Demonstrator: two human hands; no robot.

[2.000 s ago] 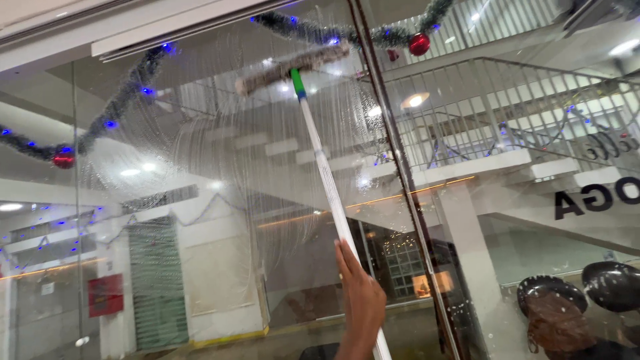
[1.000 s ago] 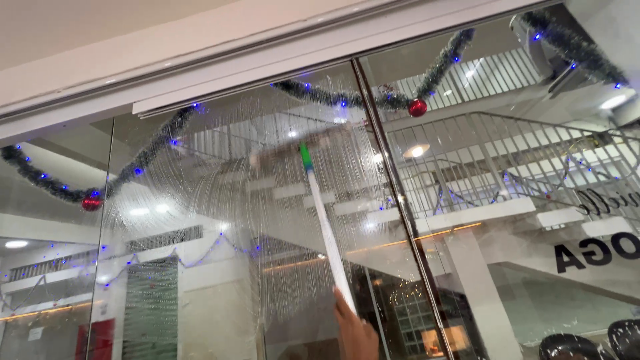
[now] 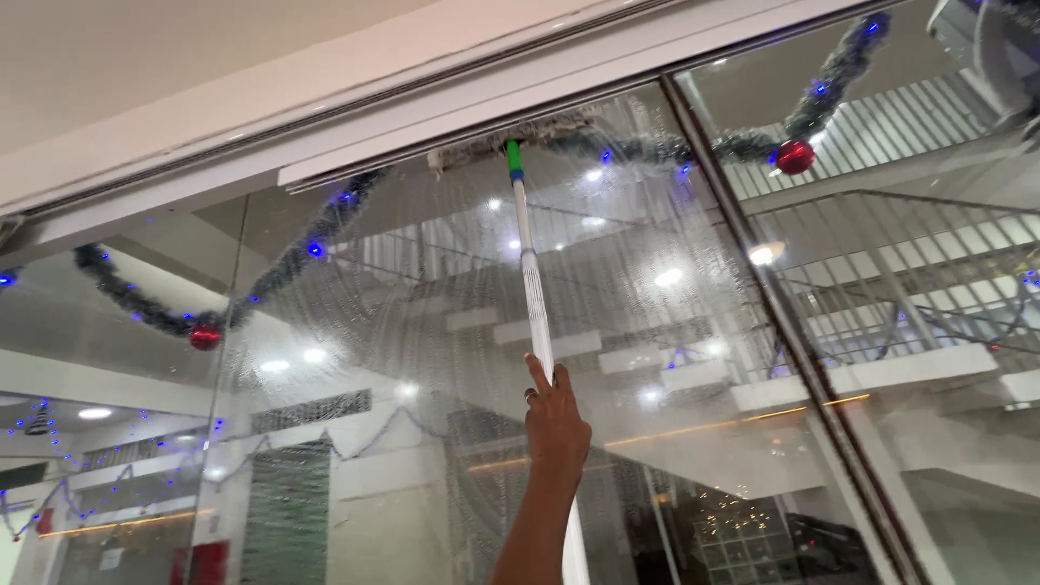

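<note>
My left hand (image 3: 556,418) is raised and closed around the white ribbed pole (image 3: 536,313) of a window washer, with a ring on one finger. The pole leads up to a green and blue connector (image 3: 514,158). At its top, the washer's shaggy, greyish fabric head (image 3: 479,150) lies against the upper edge of the glass pane (image 3: 455,349), just under the white frame. Wet streaks and droplets cover much of this pane. The lower pole continues behind my forearm and out of the view. My right hand is not in view.
A white overhead frame (image 3: 357,154) crosses above the glass. A dark vertical frame bar (image 3: 780,305) stands right of the washer. Tinsel garland (image 3: 292,260) with blue lights and red baubles (image 3: 795,157) hangs about; stair railings (image 3: 894,268) show too.
The washer head has moved up to the top edge of the glass, below the frame. My left hand stays on the pole. The view has tilted upward.
</note>
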